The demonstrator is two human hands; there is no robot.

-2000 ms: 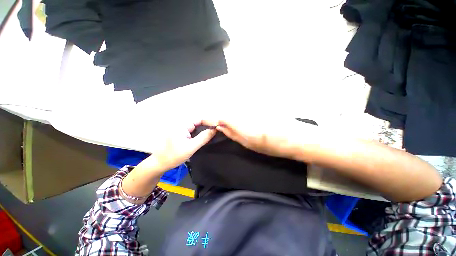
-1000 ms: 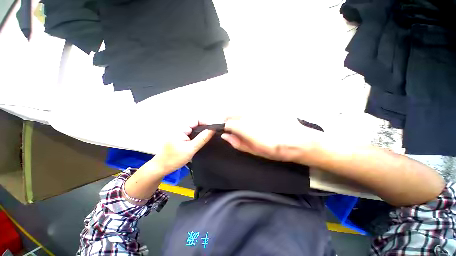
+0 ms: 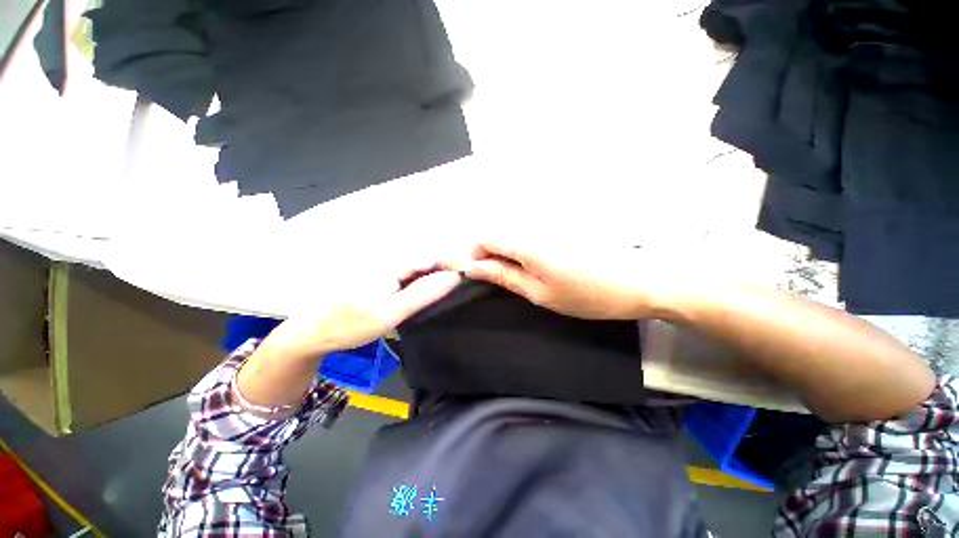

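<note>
A black panel [image 3: 526, 342] hangs over the near edge of the white table, above the dark apron [image 3: 515, 462]. My left hand [image 3: 384, 305] grips the panel's upper left edge, thumb and fingertips at the border. My right hand [image 3: 542, 284] lies along the top edge, its fingertips meeting my left fingertips and pinching the border there. The fingers hide most of the gripped edge. The panel's lower part hangs flat against the apron.
Overlapping black cut pieces [image 3: 337, 105] lie on the white table [image 3: 589, 137] at the back left. More dark stacked pieces [image 3: 799, 147] lie at the right. A brown carton [image 3: 147, 342] and blue bins [image 3: 363, 363] stand below the table edge.
The fingertips have shifted along the top edge and the fingers of my right hand now lie over it. The dark strip seen beyond my right hand no longer shows. The panel has stayed in place.
</note>
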